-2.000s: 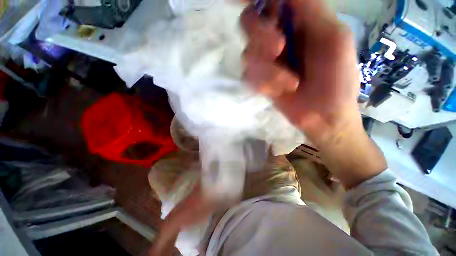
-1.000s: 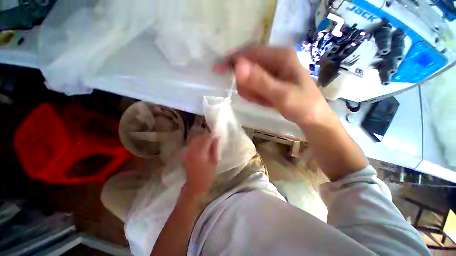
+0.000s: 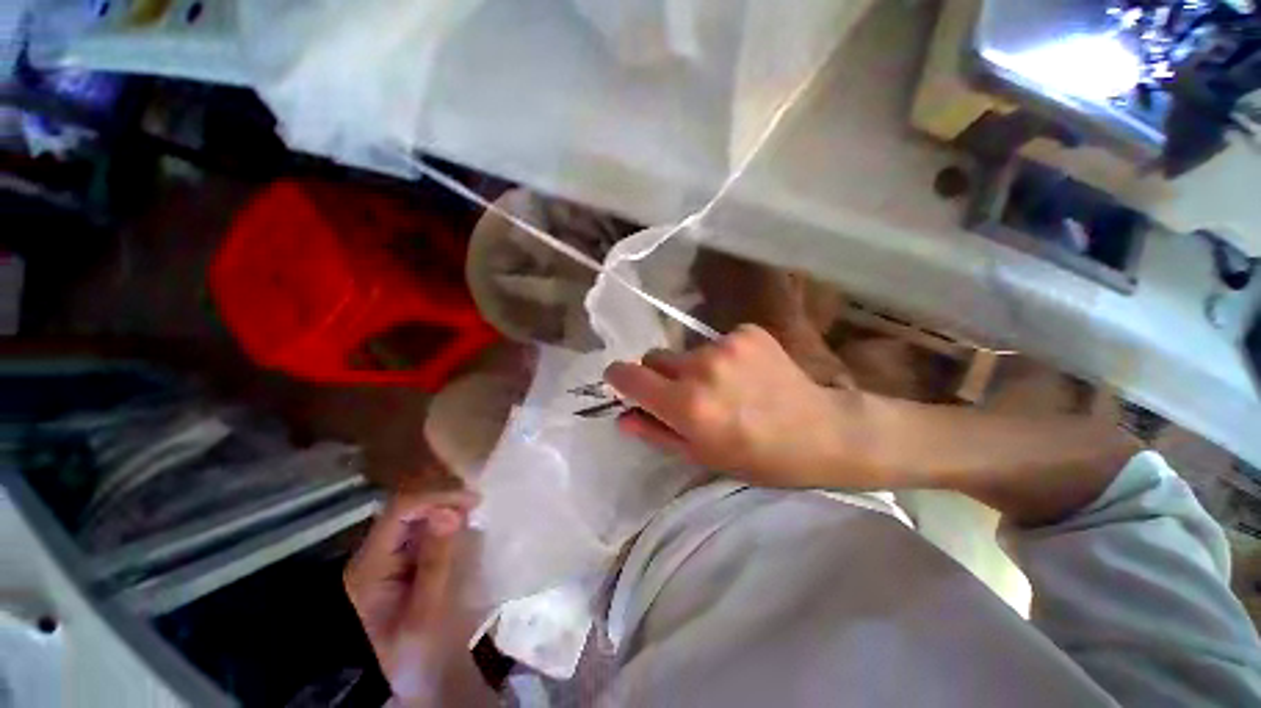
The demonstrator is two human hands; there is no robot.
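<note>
Sheer white fabric (image 3: 553,463) lies over my lap, and more of it spreads on the table above. A narrow dense seam edge (image 3: 664,235) runs from the table down to the lap piece, crossed by a taut white strand (image 3: 533,238) that reaches my right hand. My right hand (image 3: 719,401) is closed around thread snips (image 3: 598,405); only their short dark blades show beyond the fingers, over the fabric. My left hand (image 3: 422,560) is at the lower left with curled fingers, pinching the fabric's left edge.
The white table (image 3: 830,277) edge crosses above my lap. The machine (image 3: 1065,62) is at the upper right, with a bright lit plate. A red stool (image 3: 325,297) stands on the floor at left, beside a round pale bin (image 3: 519,270). A grey metal frame (image 3: 249,546) is at lower left.
My right hand has come down from over the table to the lap fabric. My left hand has moved down and left. The view has shifted, and the taut strand and seam edge now cross above my lap.
</note>
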